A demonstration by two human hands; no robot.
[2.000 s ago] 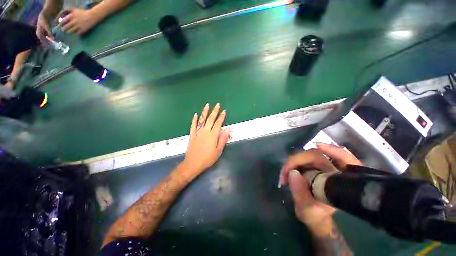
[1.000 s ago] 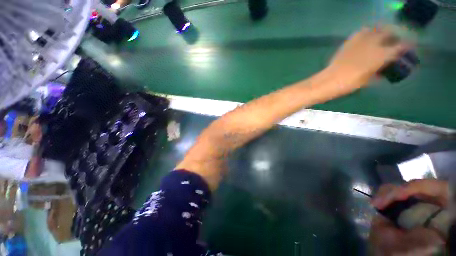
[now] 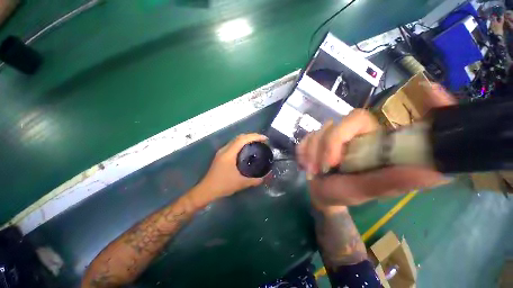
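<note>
My left hand holds a black cylindrical unit above the dark green bench, its round end with a central hole facing up. My right hand is wrapped around the beige-taped grip of the black electric screwdriver, which lies almost level and is blurred. The thin driver bit points left, close to the right side of the unit; whether it touches cannot be told. The white-and-black screw feeder stands just beyond my right hand. No screw can be made out at the bit.
A green conveyor runs behind a scuffed white rail. Another black unit is at far left. Open cardboard boxes and a blue tray are at right, with cables near the feeder. Part of a person shows at top right.
My left hand has come back from the conveyor with a black unit and now holds it over the bench. My right hand and the screwdriver are now beside it. The view has turned right.
</note>
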